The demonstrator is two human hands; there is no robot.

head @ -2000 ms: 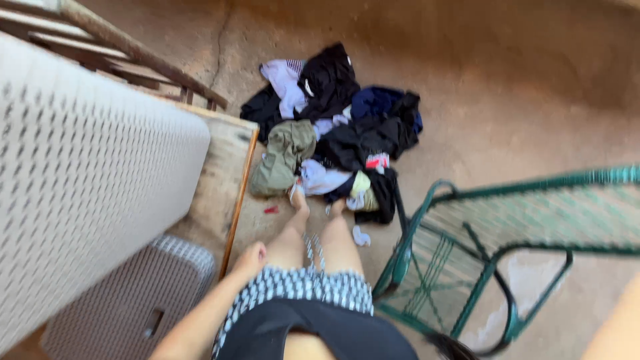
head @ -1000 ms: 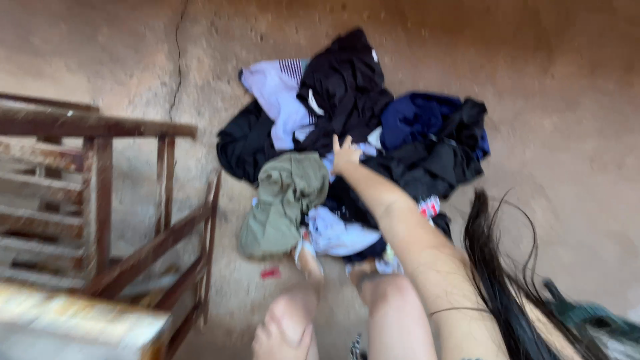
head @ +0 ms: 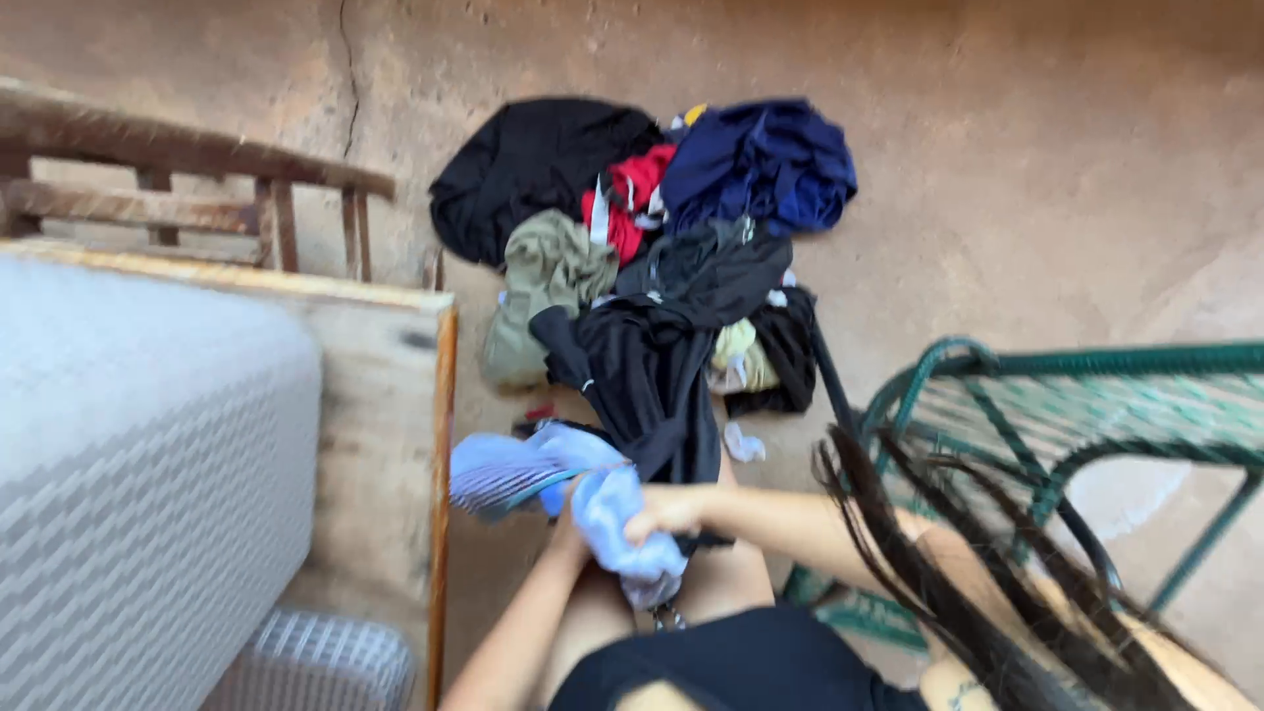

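My right hand (head: 664, 513) grips a bunched light blue garment (head: 617, 523) above my lap. My left hand (head: 571, 518) is at the same garment, its fingers mostly hidden behind the cloth; a striped part hangs out to the left. Black clothing (head: 652, 375) stretches from just beyond my hands to the pile on the floor. In that pile lie an olive garment (head: 548, 286), a black garment (head: 543, 168), a red one (head: 640, 183), a navy one (head: 755, 168) and a pale yellow one (head: 741, 360).
A wooden table edge (head: 444, 494) is close on my left, with a light grey woven-pattern container (head: 168, 444) on it. Behind it stands a wooden slatted chair (head: 188, 207). A green corded metal chair (head: 1047, 365) is at my right. Strands of hair (head: 948, 563) hang across the view.
The light blue garment, in the pile earlier, is now in my hands above my lap. The hand that reached into the pile has come back. Red cloth now shows among the spread clothes.
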